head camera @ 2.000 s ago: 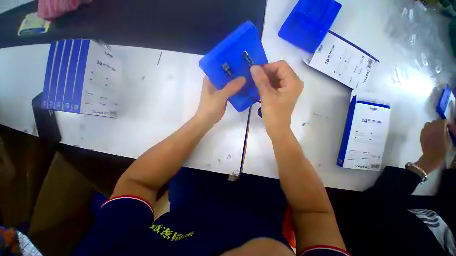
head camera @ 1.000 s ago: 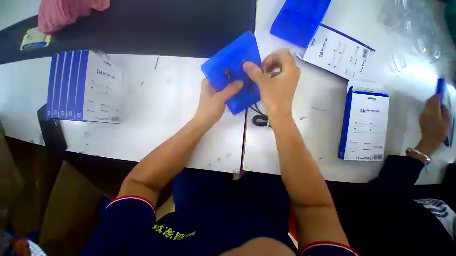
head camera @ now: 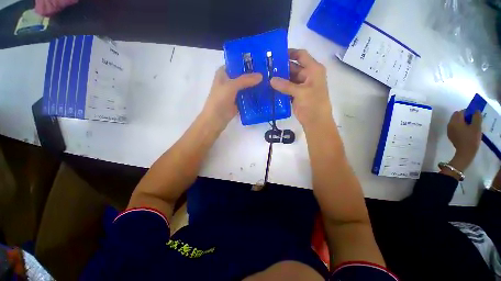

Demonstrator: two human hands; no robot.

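A blue plastic tray [head camera: 255, 45] is held up between my two hands in front of me, nearly upright. My left hand [head camera: 228, 90] grips its left edge with the thumb on its face. My right hand [head camera: 305, 88] holds its right edge, with the thumb near the black cable. Two plug ends of the black cable [head camera: 280, 136] lie side by side in the tray's upper half. The coiled part of the cable, bound by a light band, hangs below the tray's lower edge.
Stacked boxes [head camera: 68, 77] stand left by a dark phone [head camera: 50, 129]. A retail box [head camera: 404, 140] stands right; a flat box [head camera: 379, 55] and another blue tray [head camera: 341, 19] lie behind it. Clear bags [head camera: 458, 38] are at right rear. Another person's hand [head camera: 464, 134] holds a box.
The tray has turned from tilted to nearly upright. The right-hand plug end and cable coil now show clearly. The other person's hand has moved left with the box.
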